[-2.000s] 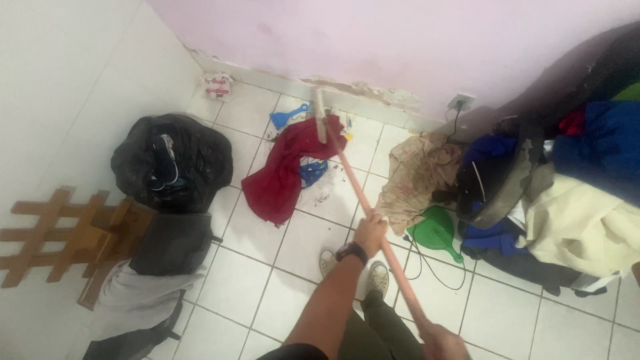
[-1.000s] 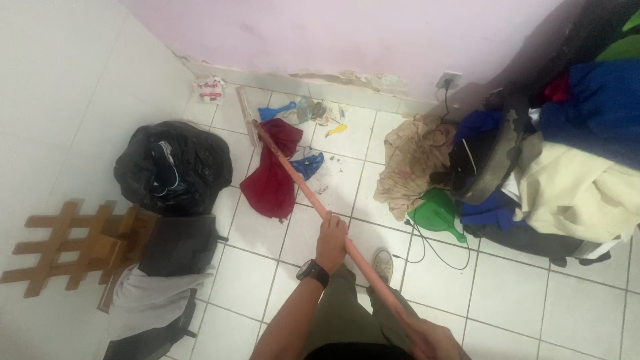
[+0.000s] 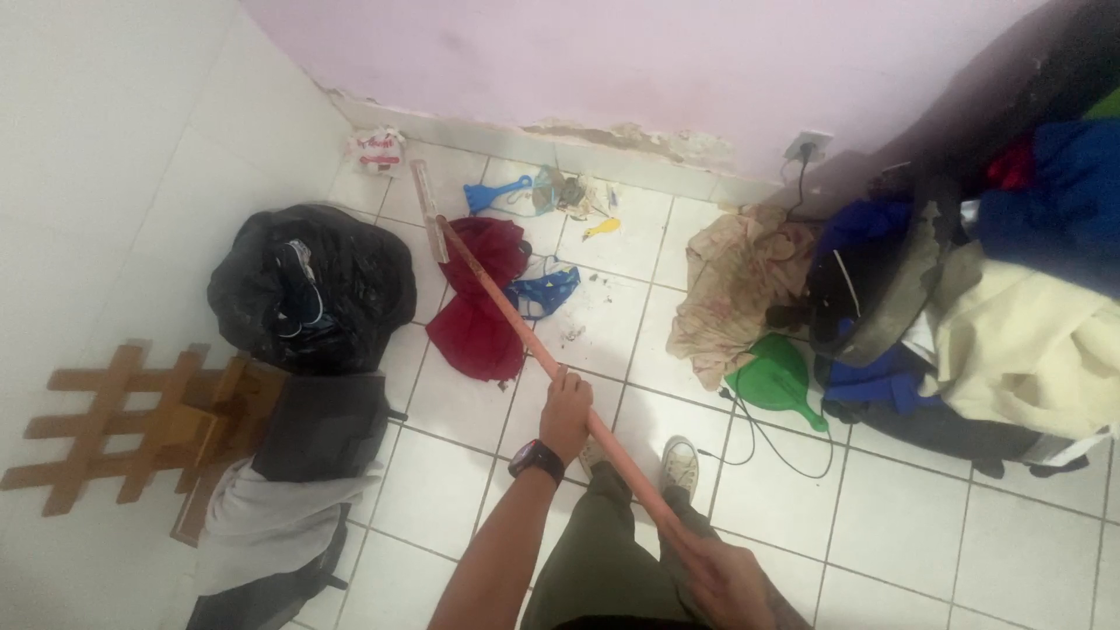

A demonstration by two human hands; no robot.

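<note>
My left hand (image 3: 566, 415), with a dark watch on its wrist, grips the middle of an orange-pink pole (image 3: 516, 320). Near the pole's lower end, at the bottom of the view, my right hand (image 3: 731, 584) is closed around it. A narrow flat floor-squeegee head (image 3: 429, 210) sits at the far end, at the left edge of a dark red cloth (image 3: 477, 337). Beside that cloth lies a blue and white patterned cloth (image 3: 547, 289). Closer to the wall are a blue toy rake (image 3: 497, 192), a yellow object (image 3: 602, 228) and small debris (image 3: 573, 194).
On the left are a black plastic bag (image 3: 350, 271) with a shoe on it, a wooden slatted piece (image 3: 131, 429) and a cloth-draped chair (image 3: 324, 429). To the right lie a beige cloth (image 3: 735, 271), a green plastic object (image 3: 772, 374), a cable and heaped clothes (image 3: 1024, 341).
The squeegee head has moved left, from over the top of the red cloth to its left side. Both hands have stayed on the pole. The red cloth is more bunched than before.
</note>
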